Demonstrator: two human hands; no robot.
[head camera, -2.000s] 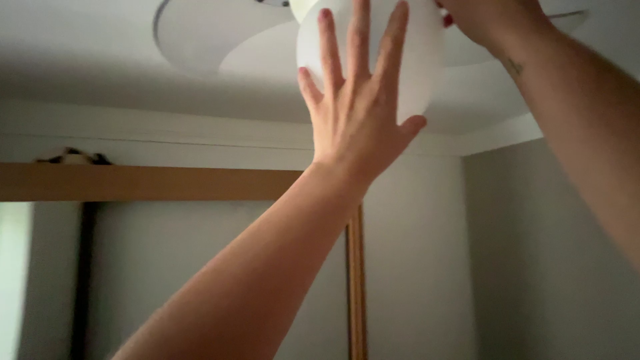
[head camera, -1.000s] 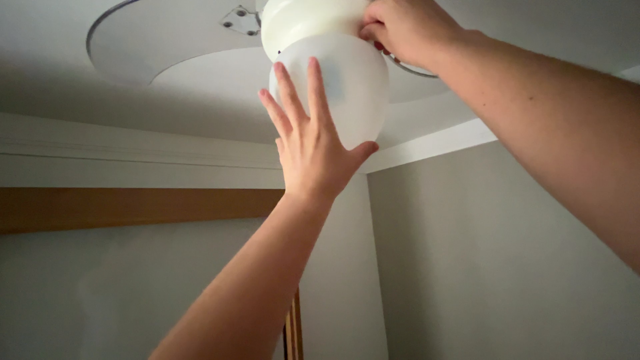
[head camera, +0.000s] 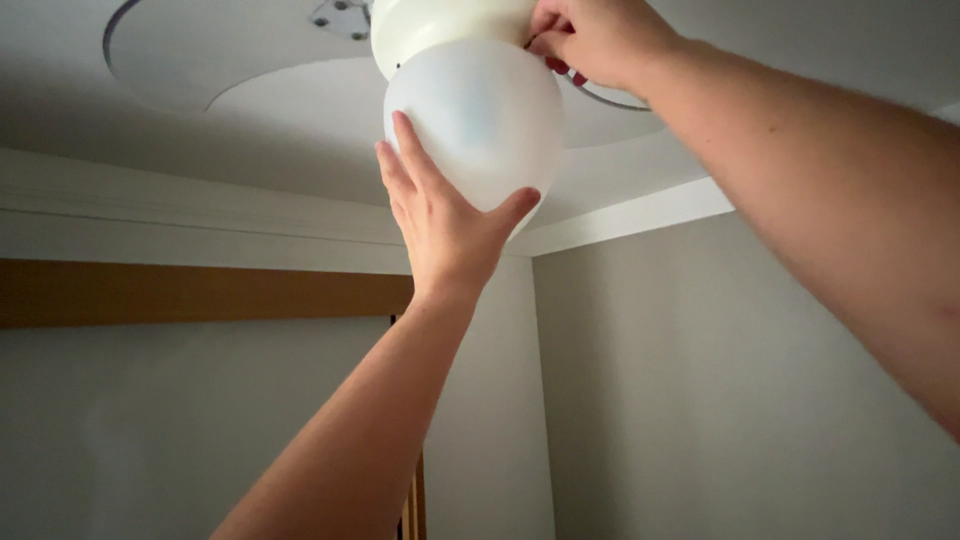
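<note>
A frosted white glass globe shade sits under the cream housing of a ceiling fan's light, its top rim inside or against the housing. My left hand cups the globe from below and in front, fingers spread along its left side and thumb at the lower right. My right hand is at the right edge of the housing, with thumb and index finger pinched on a small dark piece, which looks like a screw and is mostly hidden by the fingers. A small dark screw or hole shows at the housing's left lower edge.
Pale fan blades spread close to the ceiling, one joined by a metal bracket left of the housing. A wooden frame's top rail crosses the left side below white moulding. A grey wall stands at the right.
The view has shifted, showing more of the housing and right wall. My left hand's fingers sit lower on the globe than before. My right hand stays at the housing's right edge since one second ago.
</note>
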